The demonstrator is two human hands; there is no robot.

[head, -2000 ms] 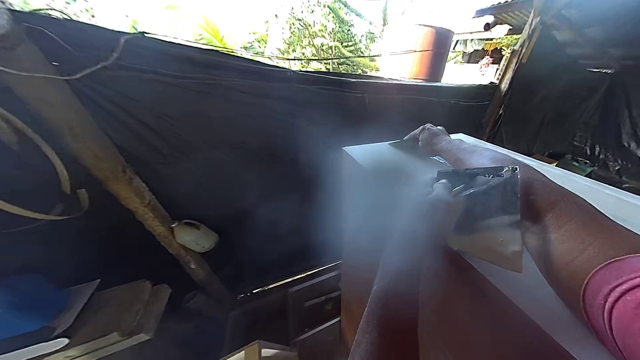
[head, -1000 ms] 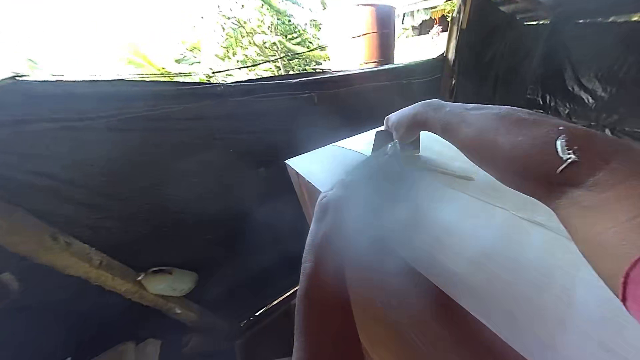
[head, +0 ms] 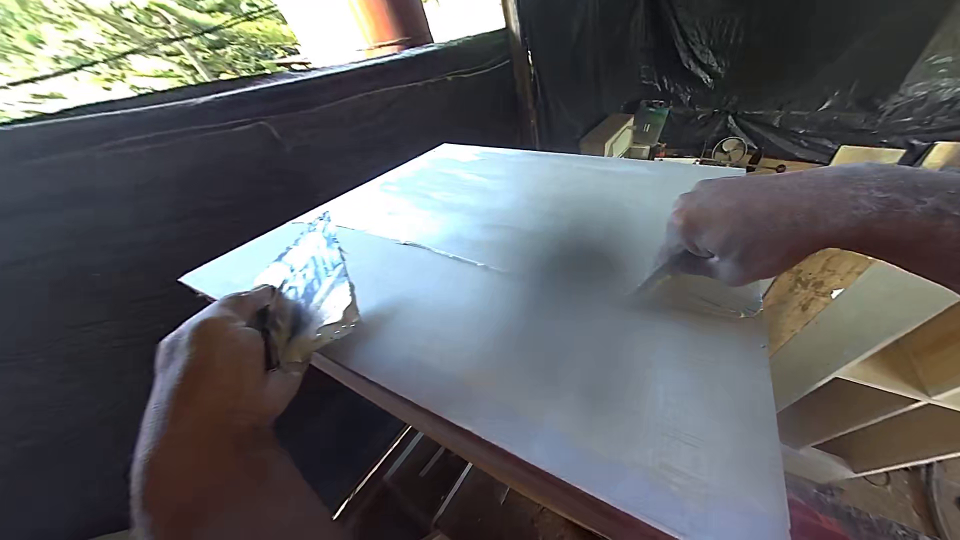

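A wide white panel top [head: 480,360] with reddish-brown sides spans the middle of the view. My left hand [head: 225,352] grips a putty knife [head: 315,277] by its handle near the panel's left corner; its broad metal blade is smeared with pale filler. At the panel's right side my right hand [head: 720,232] holds a second broad putty knife [head: 701,292], its blade tilted low against the white surface. A ridge of pale filler [head: 442,253] runs across the panel between the hands. A dark blur in the middle of the view hides part of the surface.
Black plastic sheeting [head: 187,202] hangs behind and to the left. A wooden post [head: 519,67] stands behind the panel. Pale shelving [head: 877,375] is at the right. A small fan [head: 730,150] and boxes [head: 609,136] are at the back. An orange-red drum [head: 390,26] is outside.
The view has swung right and down over the panel. My hands, close together near the panel's far end one second ago, are now wide apart, the right one at the right side.
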